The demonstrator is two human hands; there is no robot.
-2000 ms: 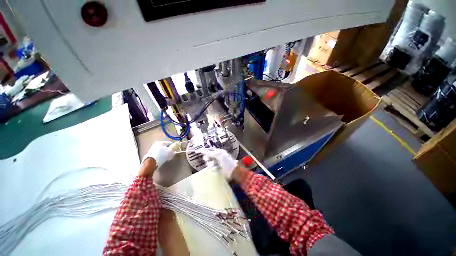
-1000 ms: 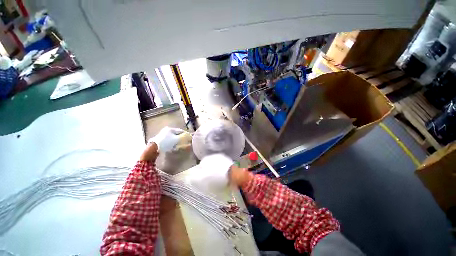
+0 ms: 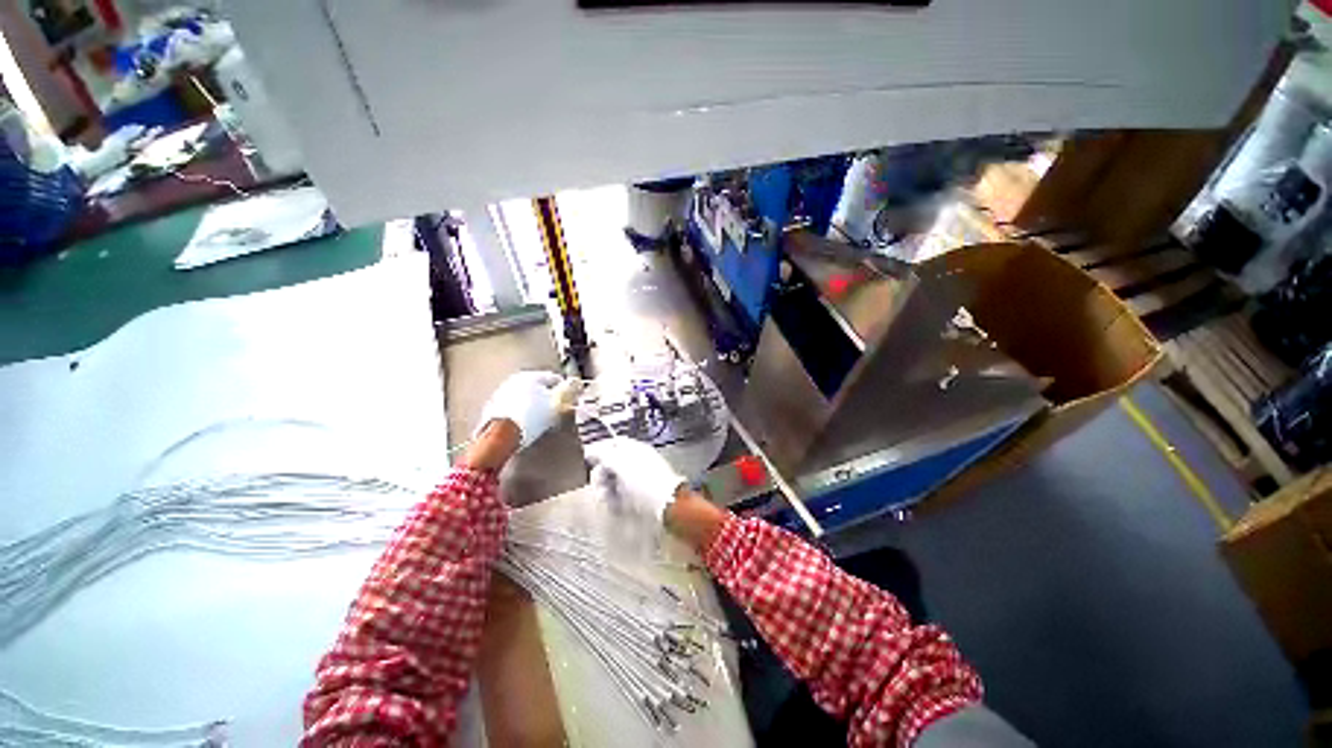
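Note:
My gloved left hand is at the left edge of the round plate, its fingertips closed on what looks like a thin white cable. My gloved right hand is at the plate's near edge, partly blurred; I cannot tell what it holds. Small silver fixtures sit on the plate. White cables run from the left under my left forearm, and their tips fan out over the cream board.
A sloping metal chute stands right of the plate, with an open carton beyond it. A pale rod slants beside the plate. A red button is on the front edge. The white cabinet overhangs the machine.
The plate, blurred one second ago, now shows its fixtures sharply. My right hand has moved up to the plate's near left edge. The whole view has shifted, moving the scene to the right.

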